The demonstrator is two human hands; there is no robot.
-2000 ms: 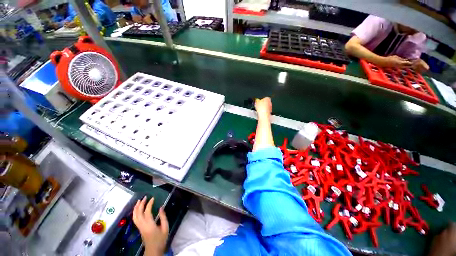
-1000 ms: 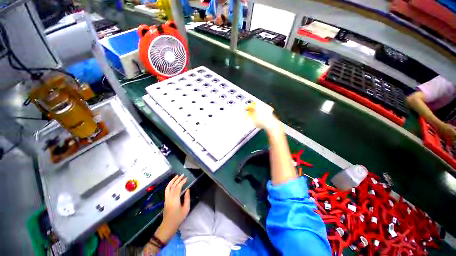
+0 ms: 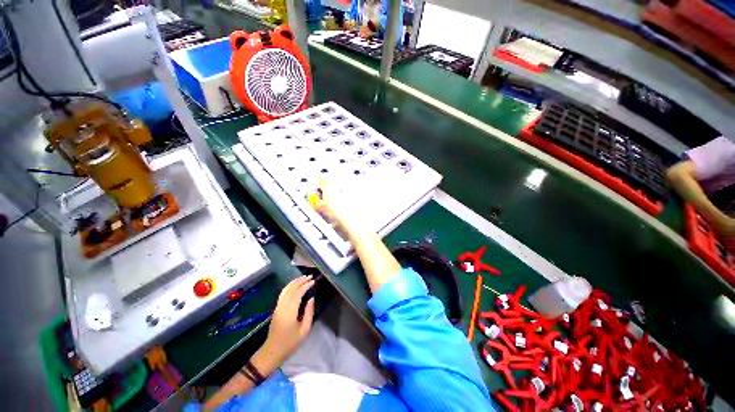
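My right hand [image 3: 329, 208], with yellow finger cots, reaches over the white pocketed tray [image 3: 387, 193]. Its fingertips are at the tray's near part, beside the rows of small dark-centred pockets. Whether they pinch a part is too small to tell. The tray lies on another white one. My left hand [image 3: 290, 318] is above my lap near the bench edge, its thumb and fingers curved apart around a dark gap, with no held part visible.
The press deck [image 3: 149, 282] with red button [image 3: 205, 287] and amber head [image 3: 117, 173] stands at left. A red fan [image 3: 272, 74] is behind the tray. Red clamps [image 3: 564, 346], an orange stick [image 3: 475, 306], a translucent bottle [image 3: 560, 296] and a dark coiled item [image 3: 443, 273] lie at right.
My right hand has moved from the far side of the conveyor edge back across the tray to its near part. My left hand's fingers have curled more. The view has turned left.
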